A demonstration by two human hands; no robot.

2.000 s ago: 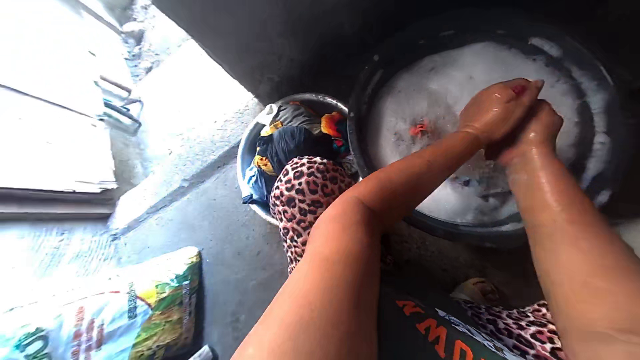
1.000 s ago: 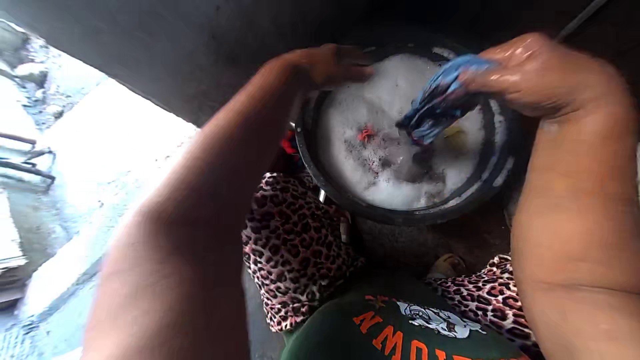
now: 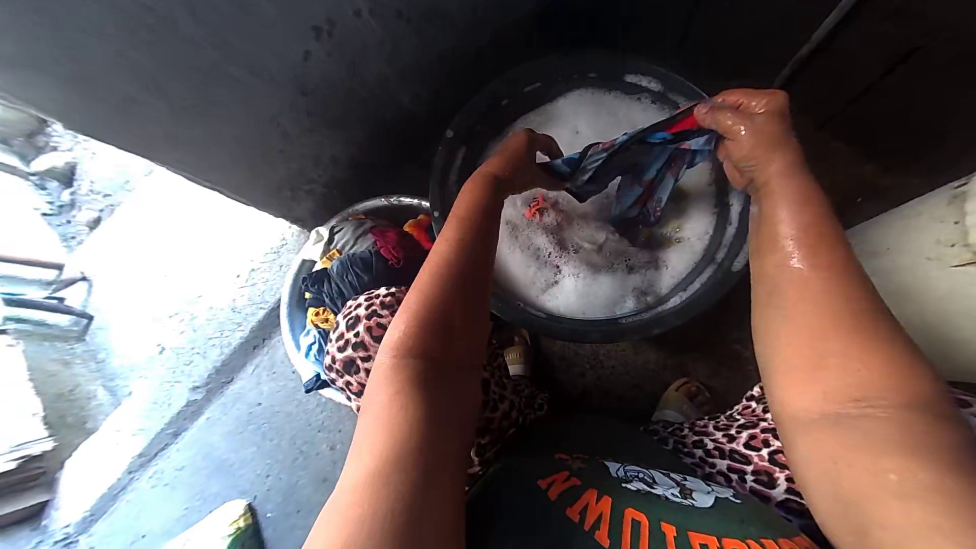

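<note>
A wet blue patterned cloth with a red part (image 3: 637, 164) is stretched between my two hands above a round black tub (image 3: 602, 329) of sudsy water. My left hand (image 3: 526, 162) grips its left end, and my right hand (image 3: 751, 133) holds the right end near the red part. The cloth's lower folds hang close to the foam (image 3: 579, 282); whether they touch the water is hard to tell. A small orange-red piece of cloth (image 3: 536, 207) shows in the suds below my left hand.
Left of the tub, a metal basin (image 3: 291, 305) holds a pile of clothes (image 3: 354, 267), partly behind my knee. A dark wall (image 3: 229, 99) rises beyond. A pale object (image 3: 919, 267) stands at the right. A printed sack (image 3: 221, 528) lies on the concrete floor at bottom left.
Two seconds ago both hands were together over the tub. One second ago my right hand held the blue cloth up and my left was apart from it; now both hold it. The view has shifted.
</note>
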